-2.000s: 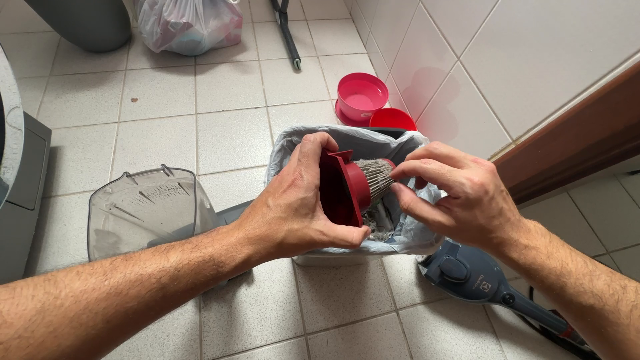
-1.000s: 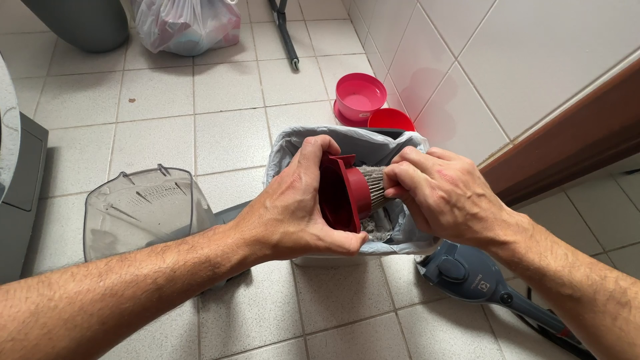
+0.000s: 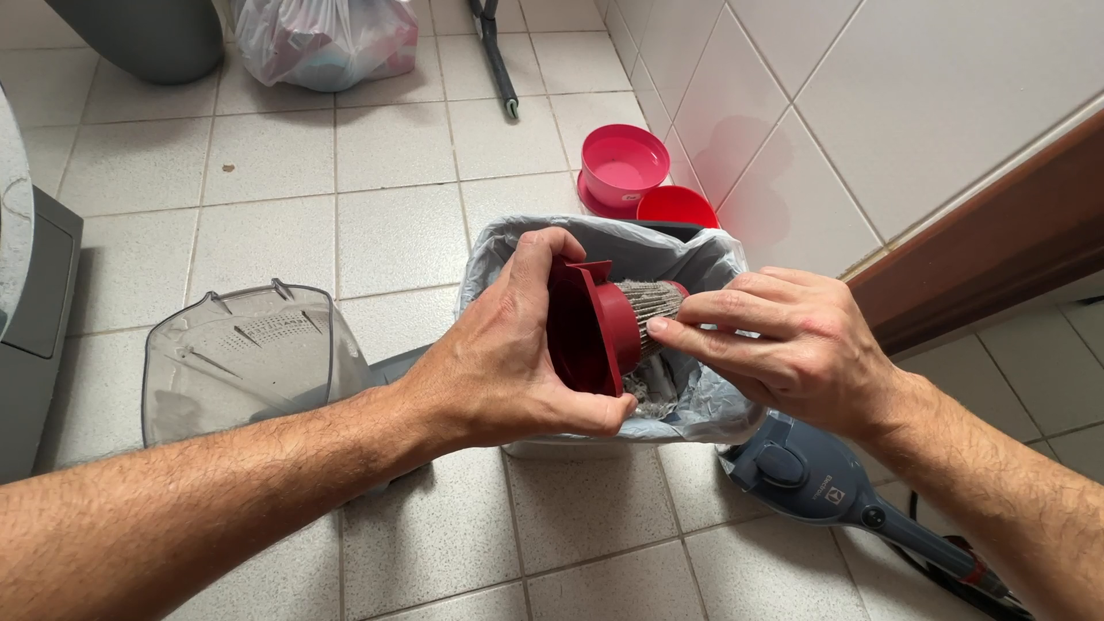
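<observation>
My left hand (image 3: 509, 345) grips the red plastic frame of a vacuum cleaner filter (image 3: 614, 323), thumb below and fingers over the top. The filter's pleated cone, coated with grey dust, points right above a waste bin with a light plastic liner (image 3: 724, 250). At the cone's right side, the fingertips of my right hand (image 3: 776, 345) touch the pleats; the other fingers are curled. Grey dust and some litter (image 3: 653, 388) lie inside the liner.
A clear plastic dust container (image 3: 250, 354) lies left on the tiled floor. The blue Electrolux vacuum body (image 3: 802, 474) is at lower right. Behind the bin stand a pink bowl (image 3: 625, 164) and a red bowl (image 3: 677, 207) by the wall. Farther back is a filled plastic bag (image 3: 328, 43).
My right hand has shifted slightly along the pleats and its fingers have changed position. My left hand keeps its hold on the red frame in about the same place.
</observation>
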